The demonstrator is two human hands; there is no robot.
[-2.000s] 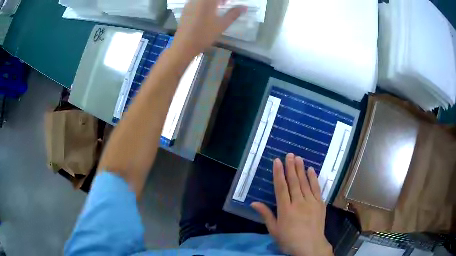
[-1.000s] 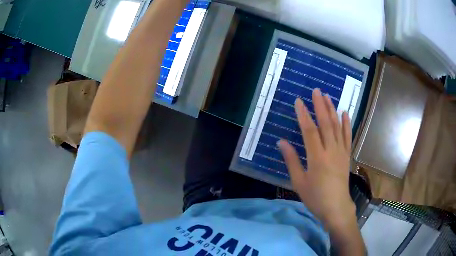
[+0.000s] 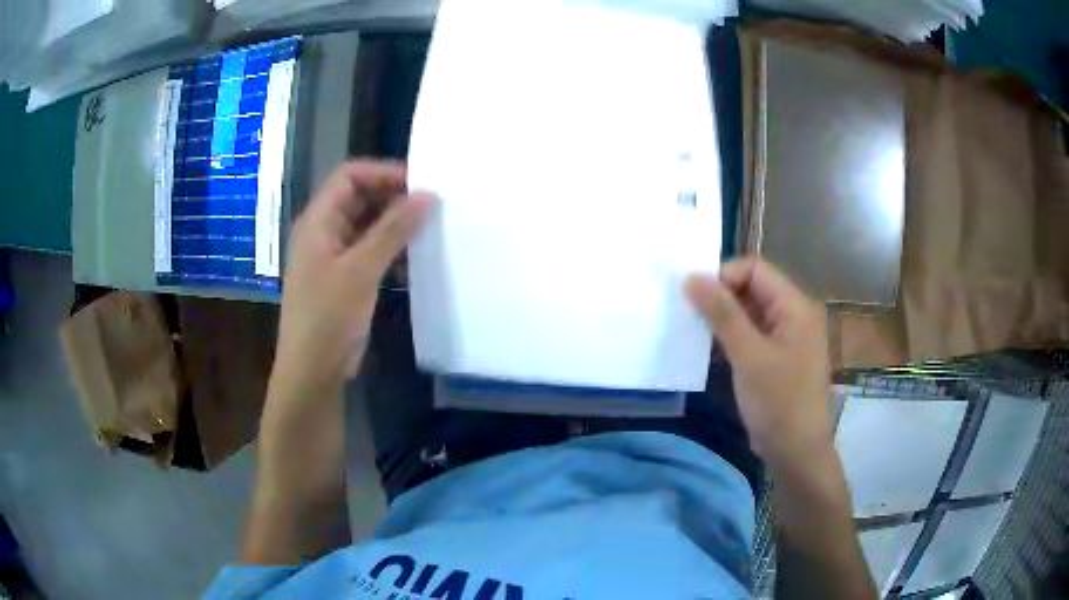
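Observation:
A bright white backsheet is held between my two hands over the work in front of me. Two small dark marks show near its right edge. My left hand pinches its left edge. My right hand pinches its right edge, lower down. Below the near edge of the sheet, a strip of blue cells and a greyish border show. The rest of that lay-up is hidden under the white sheet.
The cell stack lies on a pale board at left. A shiny glass stack in brown paper is at right. White piles line the far edge. Finished white lay-ups are on the mesh rack at lower right.
A white backsheet now covers most of the blue cells. My left hand has come back from the far side, and my right hand has moved off the cells to the sheet's edge. The view has turned.

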